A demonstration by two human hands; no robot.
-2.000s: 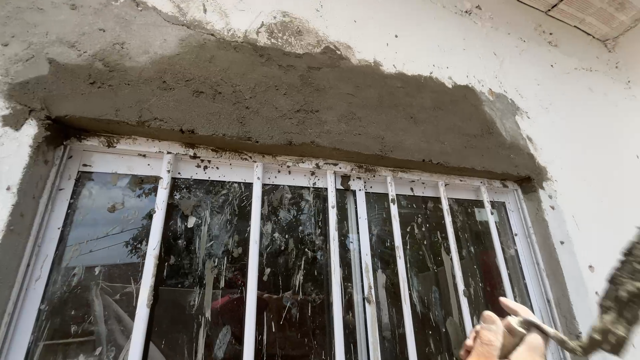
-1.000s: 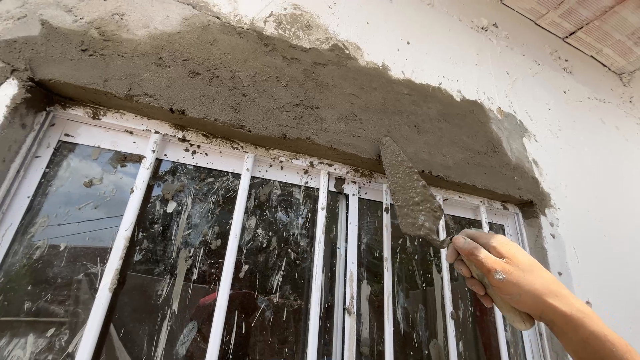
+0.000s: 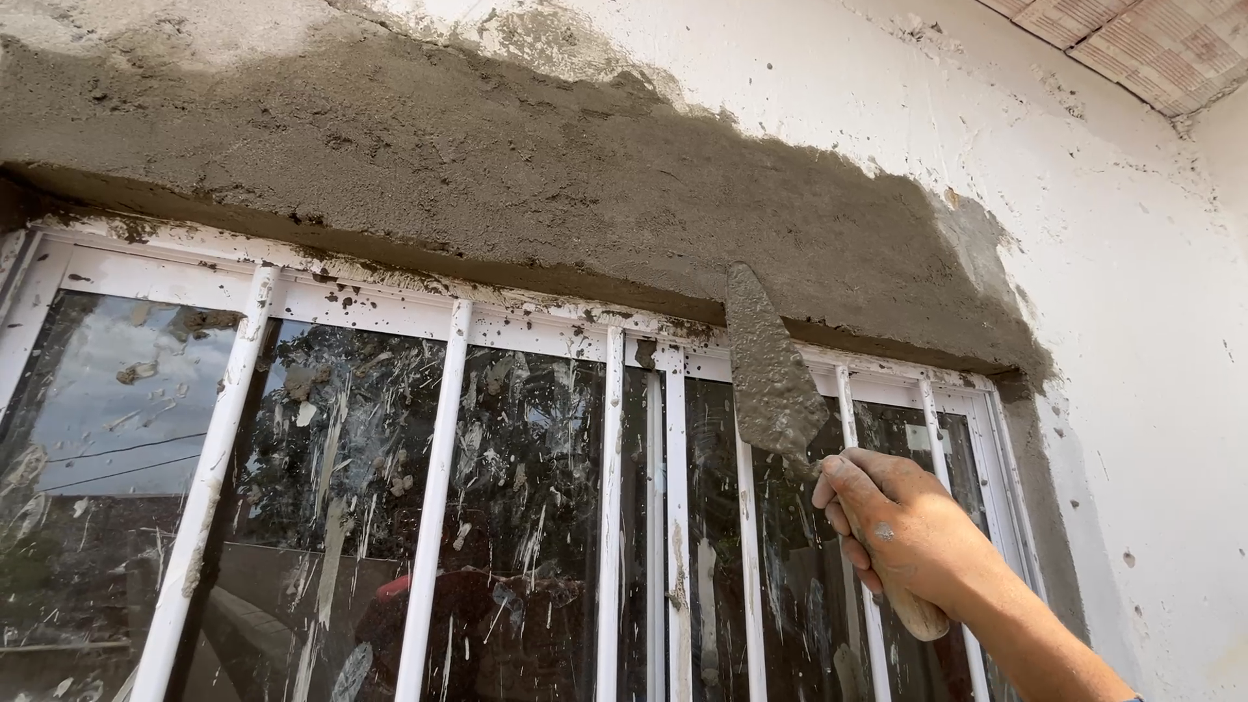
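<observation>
A hand reaches up from the lower right, its thumb on the left side of the grip; I take it as my right hand (image 3: 902,531). It is closed around the wooden handle of a pointing trowel (image 3: 770,370). Mortar coats the blade, whose tip points up and overlaps the lower edge of the grey mortar band (image 3: 546,185) above the window. Whether the tip touches the band cannot be told. My left hand is out of view.
White vertical bars (image 3: 438,507) stand before the splattered window glass (image 3: 526,468), inside a white frame (image 3: 156,278). White wall (image 3: 1150,409) lies to the right, with a mortared window edge (image 3: 1048,507). Hollow clay ceiling blocks (image 3: 1160,54) show at the upper right.
Two seconds ago the hand and trowel were low at the right edge. One second ago they had risen in front of the window, and the blade remains near the mortar band's lower edge.
</observation>
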